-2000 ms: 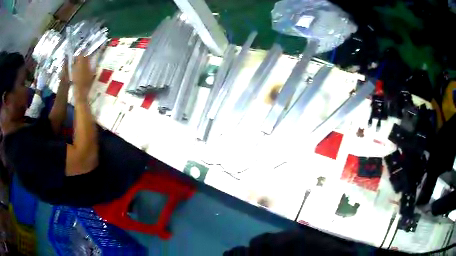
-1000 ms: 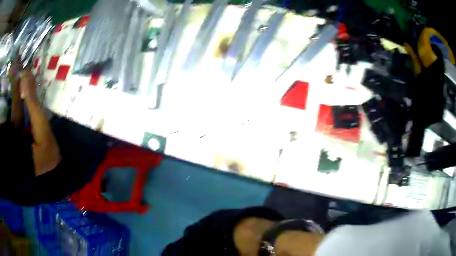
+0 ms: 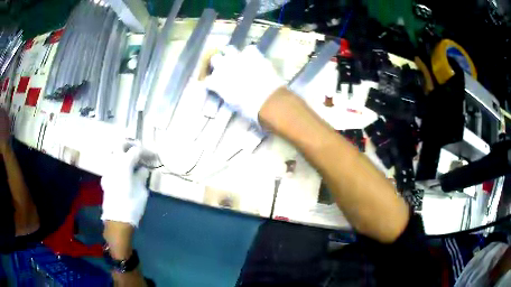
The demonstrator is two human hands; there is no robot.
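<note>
Long silver-grey metal strips (image 3: 190, 61) lie slanted on the white bench covering. My left hand (image 3: 126, 182), in a white glove with a dark watch at the wrist, is at the front edge of the bench, its fingers by the near end of one strip and a thin dark wire (image 3: 193, 165). My right hand (image 3: 244, 78), also white-gloved, reaches from the right over the middle strips and covers part of one. Its fingers are blurred and overexposed, so its grip is unclear. Whether the left fingers hold anything is also unclear.
Black fittings (image 3: 392, 106) are heaped at the right. Behind them are a yellow tape roll (image 3: 451, 59), a grey-white box (image 3: 479, 120) and a thick black cylinder (image 3: 476, 168). Stacked strips (image 3: 87, 61) lie left. Another person's arm (image 3: 19, 190) and a red stool (image 3: 75, 224) are lower left.
Both my gloved hands have come in over the bench, the left at the front edge and the right over the strips. The view has shifted right, so the bench items appear further left.
</note>
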